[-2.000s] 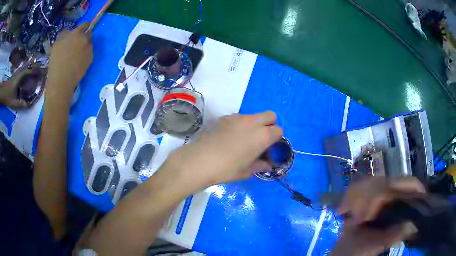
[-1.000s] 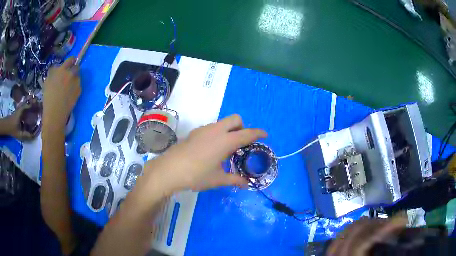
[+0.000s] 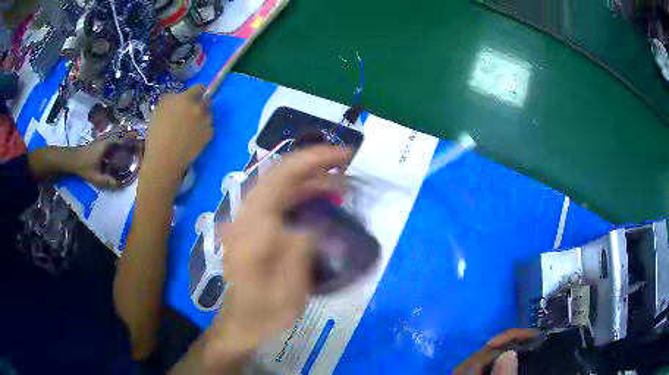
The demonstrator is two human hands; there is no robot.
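Observation:
My left hand is blurred over the printed carton sheet and holds a dark round wired unit tilted between thumb and fingers. Behind my fingers a second dark round unit shows only in part, near the printed black phone shape. The red-banded drum is mostly hidden by my hand. My right hand is at the bottom edge, partly cut off, closed around a thick black tool. A small black plug connector with a blue wire lies at the sheet's back edge.
A silver metal box, apparently a screw feeder, stands at the right. A glossy green belt runs along the back. At the left, a person's forearms and hands hold a round unit, beside a tangled unit pile.
My left hand has lifted the round unit off the blue surface and brought it left, over the banded drum. The view has shifted. My right hand stays low at the right.

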